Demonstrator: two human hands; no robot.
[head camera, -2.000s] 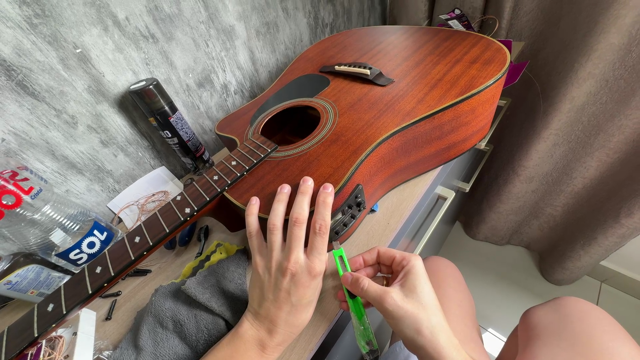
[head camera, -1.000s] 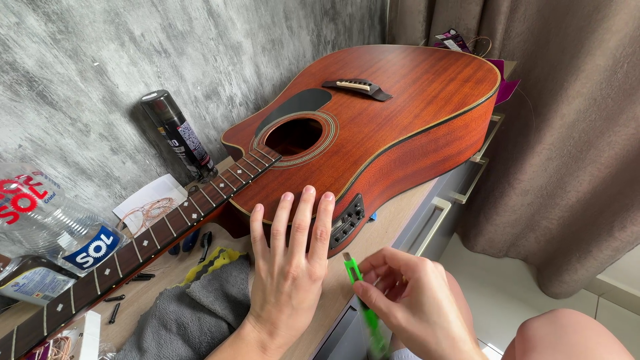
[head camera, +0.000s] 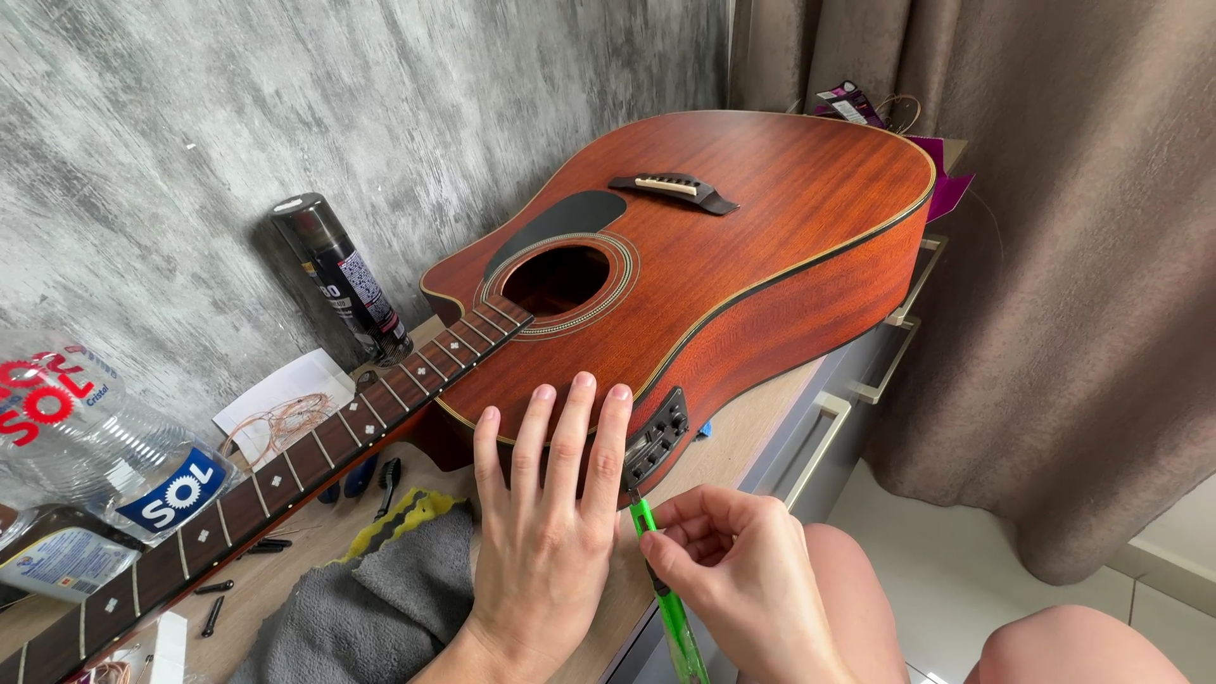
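Note:
A reddish-brown acoustic guitar (head camera: 750, 256) lies face up with no strings over its bridge (head camera: 674, 190) or fretboard (head camera: 380, 404). My left hand (head camera: 551, 513) rests flat, fingers spread, on the upper bout near the side edge. In my right hand (head camera: 731, 560) is a green utility knife (head camera: 665, 594), gripped between thumb and fingers. Its tip touches or nearly touches the lower corner of the black preamp panel (head camera: 657, 437) in the guitar's side; exact contact cannot be told.
A black spray can (head camera: 342, 280), coiled strings on white paper (head camera: 290, 408), a plastic bottle (head camera: 104, 446) and a brown bottle (head camera: 62, 551) stand or lie beyond the neck. A gray cloth (head camera: 370, 598) and black bridge pins (head camera: 214, 608) lie nearer. Drawer handles (head camera: 817, 451) project at right.
The knife, away from the preamp panel one second ago, has come back to the panel's lower corner in my right hand. My left hand has stayed on the guitar.

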